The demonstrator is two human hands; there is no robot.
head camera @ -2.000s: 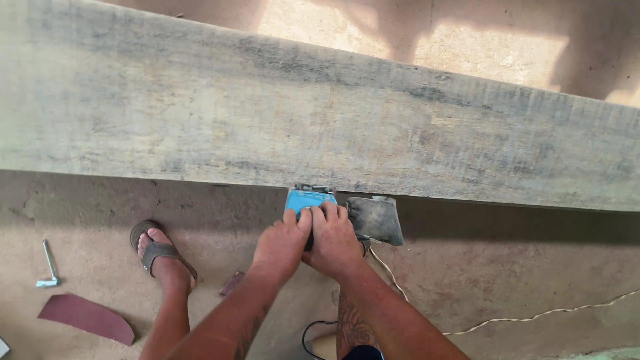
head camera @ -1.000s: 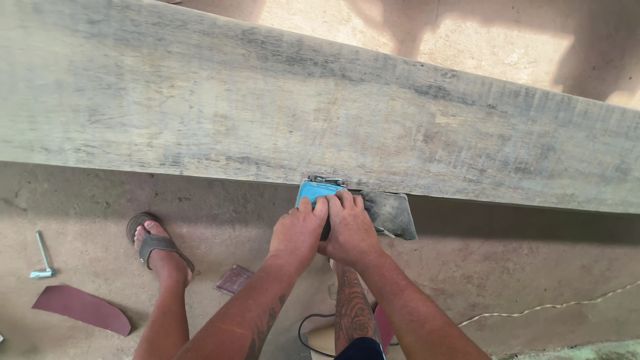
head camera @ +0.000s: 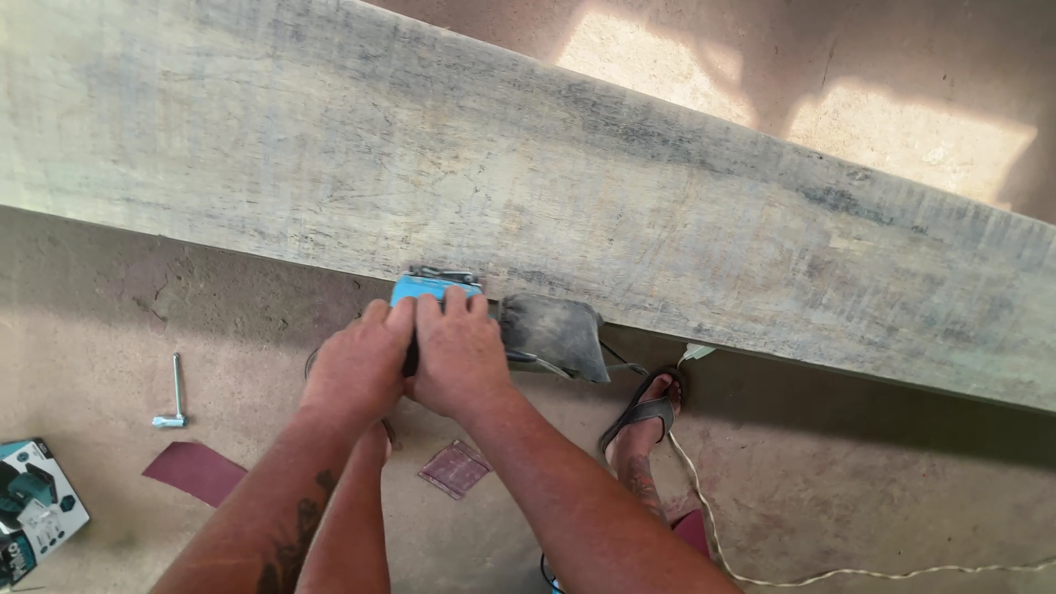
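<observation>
A blue electric sheet sander [head camera: 433, 285] with a grey fabric dust bag [head camera: 553, 334] is against the near edge of a long, weathered wooden plank [head camera: 462, 165]. Both hands are closed on the sander side by side, fingers over its top. My left hand [head camera: 361, 356] grips its left part, and my right hand [head camera: 459, 351] grips it next to the dust bag. The sander's underside and most of its body are hidden by the hands.
On the concrete floor lie a metal T-shaped wrench [head camera: 172, 404], a maroon sandpaper piece [head camera: 195, 472], a smaller maroon sheet [head camera: 455, 469] and a printed product box [head camera: 41, 503]. A pale twisted cord [head camera: 709, 511] runs past my sandalled right foot [head camera: 652, 408].
My hands and the sander have moved left along the plank's near edge. My right foot in its sandal now shows right of my arms. The view has shifted, and the box shows more fully.
</observation>
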